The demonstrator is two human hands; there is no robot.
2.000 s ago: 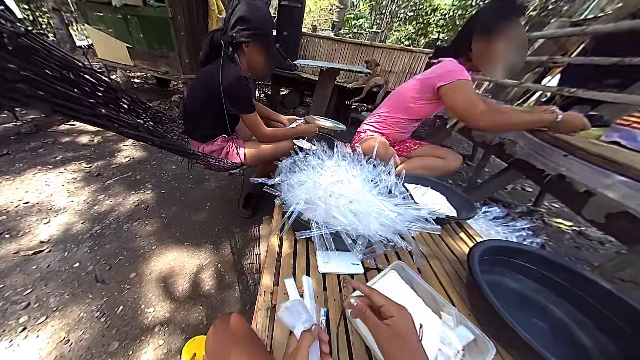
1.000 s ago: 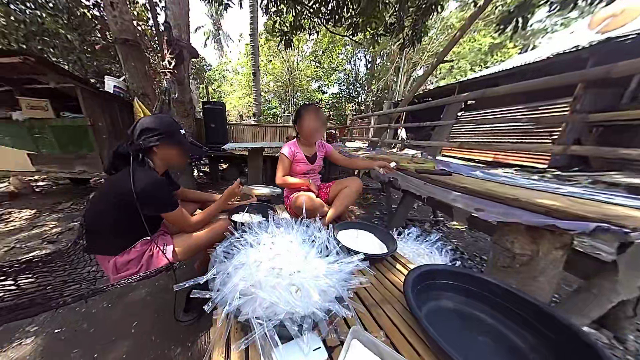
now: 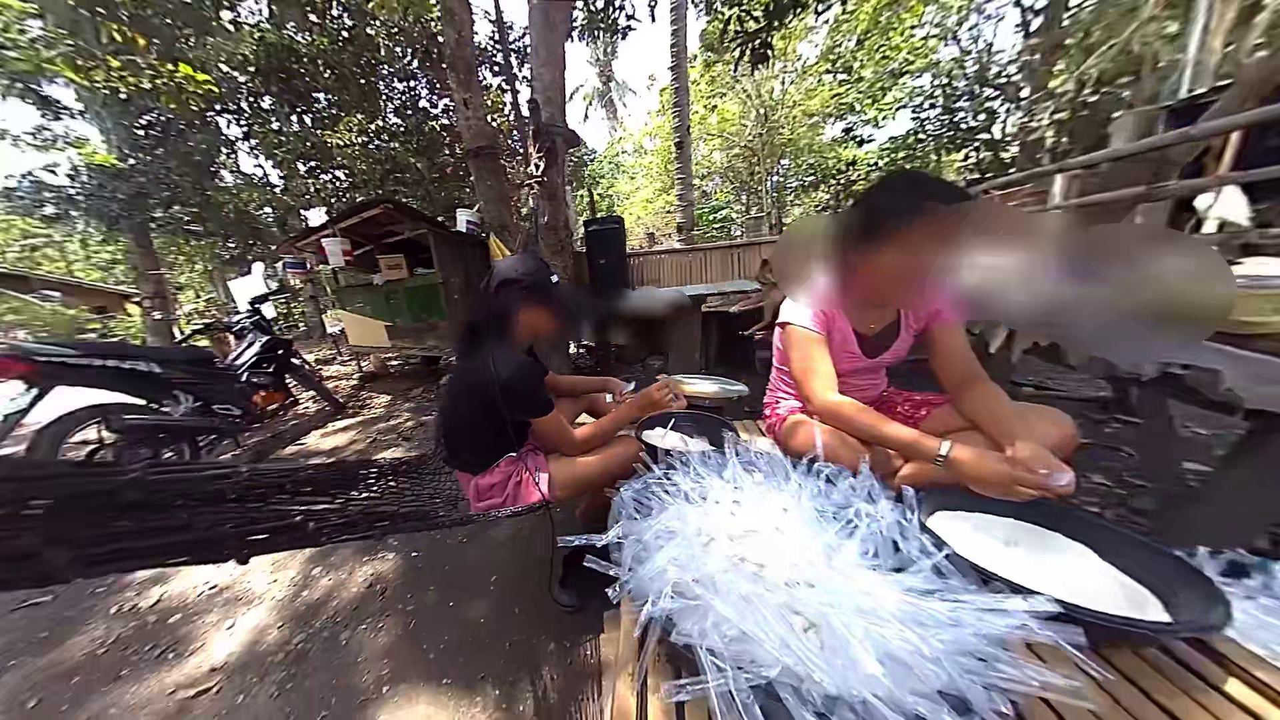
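Neither my left hand nor my right hand shows in the head view now. A large heap of clear plastic strips or narrow bags [image 3: 800,580] lies on the bamboo slat bench [image 3: 1170,680] in front of me. Right of the heap is a black basin [image 3: 1190,590] with white powdery or granular stuff [image 3: 1040,560] in it. A smaller dark bowl [image 3: 720,420] with white contents stands behind the heap, beside a round metal lid or tray [image 3: 708,386].
A person in black [image 3: 495,400] sits at the left, hands raised near the bowl. Another person in pink [image 3: 860,360] sits cross-legged, holding something small and pale over the basin. A dark net hammock [image 3: 230,510] stretches across the left; a motorcycle [image 3: 180,390] stands behind it.
The view has swung up and left; both my hands, seen two seconds ago at the bench's near end, are out of sight. The person in pink has brought both hands together over the basin.
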